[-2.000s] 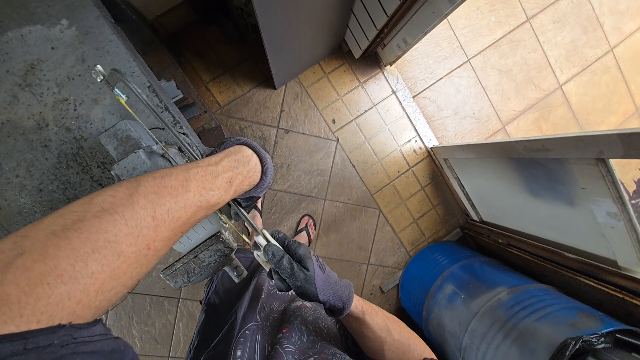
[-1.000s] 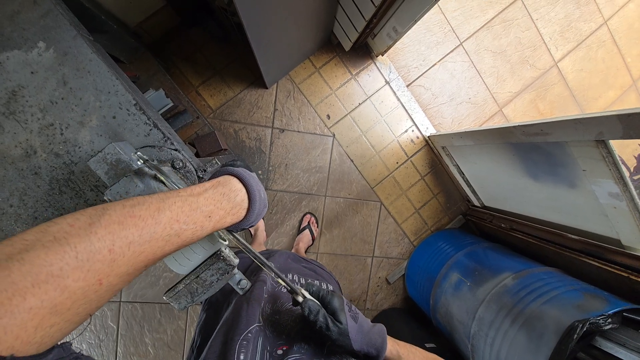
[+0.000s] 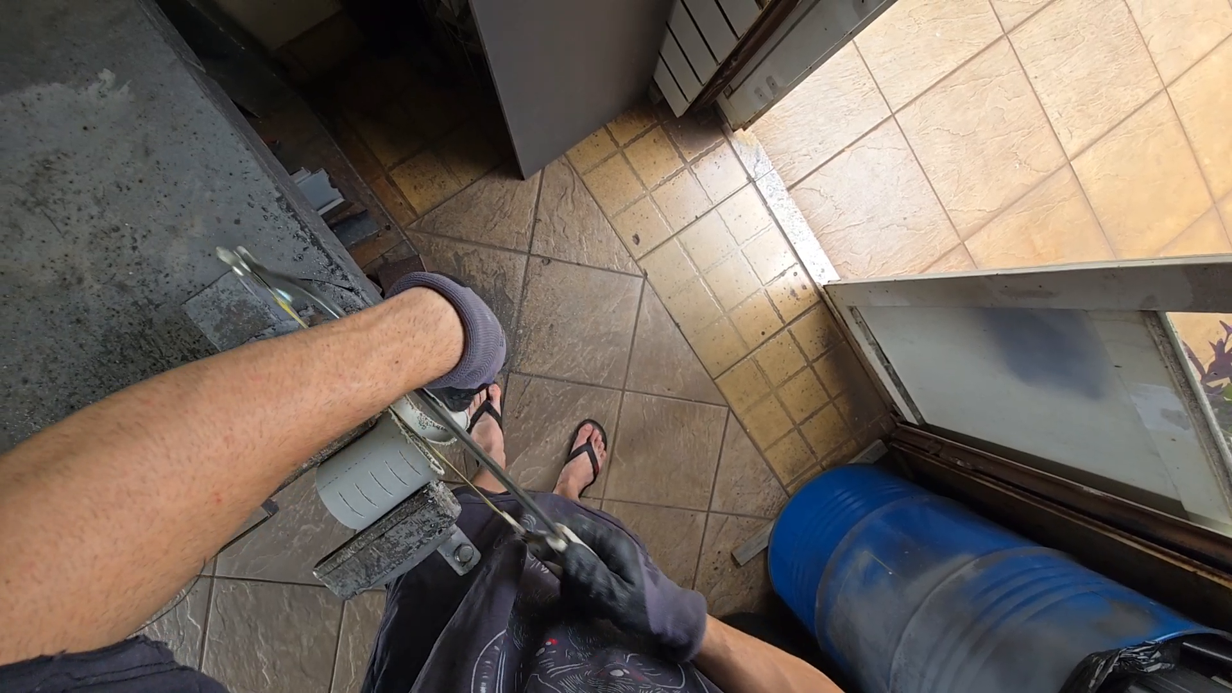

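My right hand [image 3: 602,573], in a dark glove, grips the near end of a hacksaw [image 3: 491,462] with a metal frame and a thin yellowish blade. The saw runs up and left under my left forearm, its far end over the grey bench. A grey pipe [image 3: 375,476] with short dark lines on its side sits at a vise-like metal fixture [image 3: 395,544]; the blade passes by the pipe's right end. My left hand [image 3: 457,390], gloved too, is beside that end, mostly hidden by its cuff and wrist; its fingers do not show.
A worn grey bench [image 3: 106,192] fills the upper left. My sandalled feet stand on the tiled floor [image 3: 577,318] beyond the fixture. At lower right lies a blue drum [image 3: 924,577] beside a framed door panel [image 3: 1039,385]. A grey panel [image 3: 577,77] stands at the top.
Between the two earlier frames my right hand drew the saw back toward my body; since then it has moved forward again, and the saw's far end shows past my forearm. My left arm stays across the fixture.
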